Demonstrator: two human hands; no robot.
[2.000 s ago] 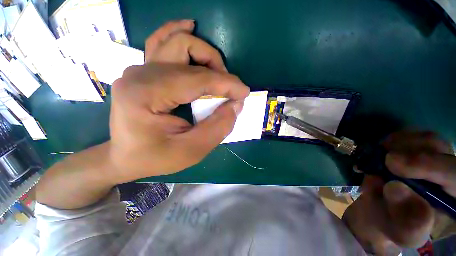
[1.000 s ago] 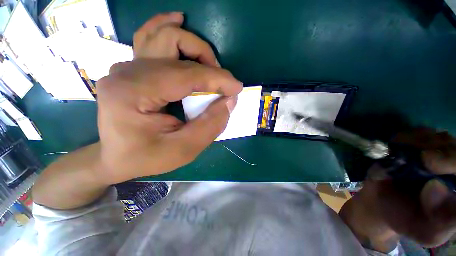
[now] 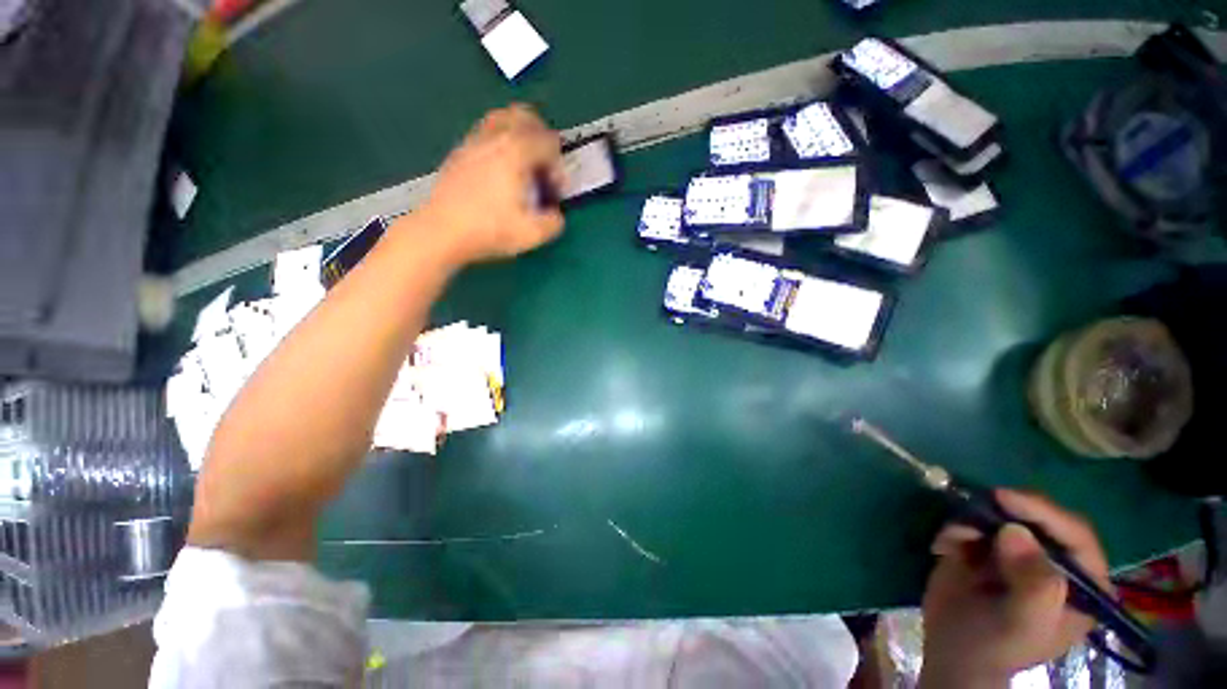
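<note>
My left hand (image 3: 501,186) is stretched out to the belt's edge rail, its fingers on one end of a phone unit (image 3: 589,167); the other end shows to the right of the fingers. The hand is slightly blurred and hides part of the unit. My right hand (image 3: 1012,592) holds the soldering iron (image 3: 993,517) by its black handle at the lower right, its tip pointing up-left just over the green bench. Thin solder wire (image 3: 633,541) lies near the front edge.
Several phone units (image 3: 834,314) lie in a loose pile at upper right. White LCD modules (image 3: 451,384) are heaped at left, partly under my left arm. A round tan tin (image 3: 1114,388) stands right. Another phone unit (image 3: 509,41) lies on the belt beyond the pale rail (image 3: 673,115).
The view has widened. My left hand has left the white LCD module and moved out to the rail, now on a phone unit. The iron is away from any phone.
</note>
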